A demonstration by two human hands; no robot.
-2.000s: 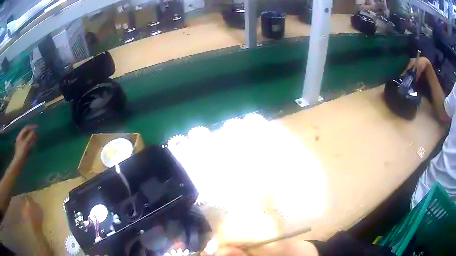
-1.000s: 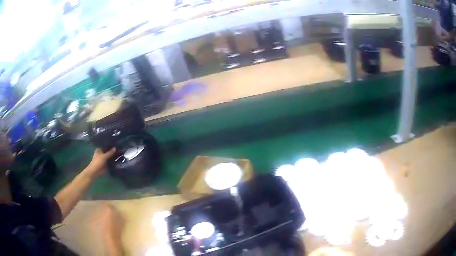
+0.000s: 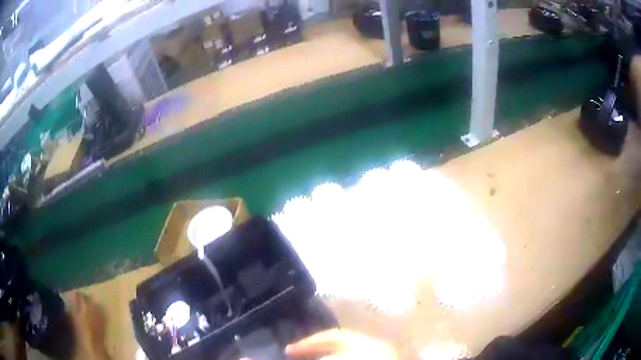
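A black housing [image 3: 239,281] lies open on the bench at lower centre, with small shiny parts and a white disc [image 3: 178,313] at its left end. A pale strip [image 3: 218,275] runs up from it towards a round white tub [image 3: 211,223]. An overexposed pile of white gears [image 3: 393,239] lies right of the housing. My right hand [image 3: 344,344] is cut off by the bottom edge, bright and blurred, its fingers at the housing's lower right; whether it holds anything cannot be told. My left hand is not in view.
The tub sits in a small cardboard box [image 3: 169,232] beside the green conveyor [image 3: 316,133]. Another person's hand [image 3: 88,323] and a black unit [image 3: 46,316] are at left. A metal post [image 3: 483,77] stands behind the gears. A green crate [image 3: 611,327] is at lower right.
The view has swung left to right and back. The black unit on the conveyor at left, gripped by another person, is now at the lower left edge. The stick in my right hand no longer shows.
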